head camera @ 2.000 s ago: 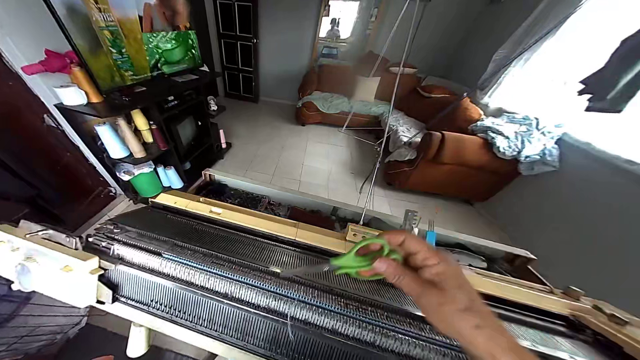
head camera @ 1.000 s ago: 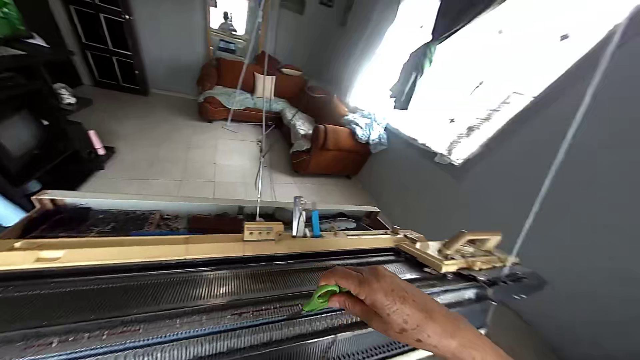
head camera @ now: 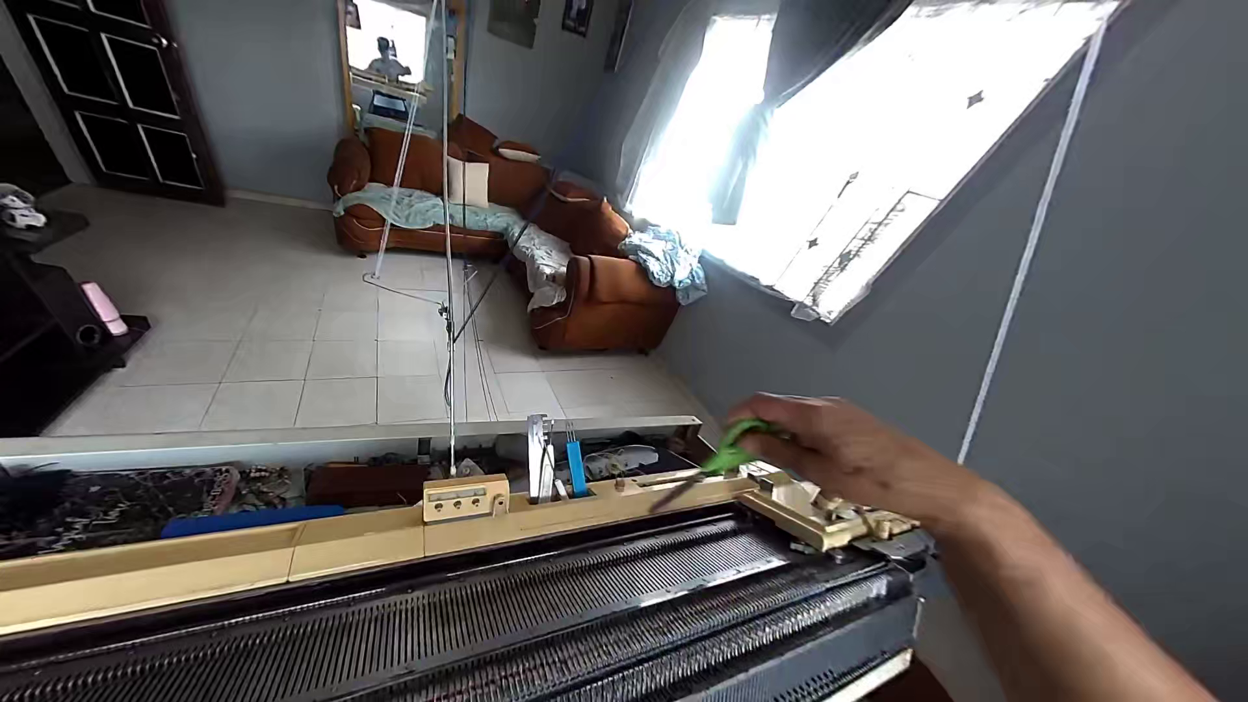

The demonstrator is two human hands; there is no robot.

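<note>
My right hand (head camera: 843, 453) holds a pair of green-handled scissors (head camera: 729, 450), their dark blades pointing down and left over the cream rail of a knitting machine (head camera: 370, 561). Just below the hand, the cream carriage (head camera: 809, 512) sits at the machine's right end. Needle beds with fine metal teeth run across the bottom of the view. A small cream counter box (head camera: 466, 498) with a row of windows is on the rail, left of the scissors. My left hand is out of view.
Behind the rail lies a trough (head camera: 370, 429) holding a blue rod (head camera: 252, 521), a blue-handled tool (head camera: 576, 468) and dark cloth. A white yarn strand (head camera: 1033, 244) slants down at the right. Beyond stand a brown sofa (head camera: 604, 302) and a black stand (head camera: 49, 341).
The view has swung right. My right hand has carried the green scissors from over the needle beds to the rail's right end, beside the carriage.
</note>
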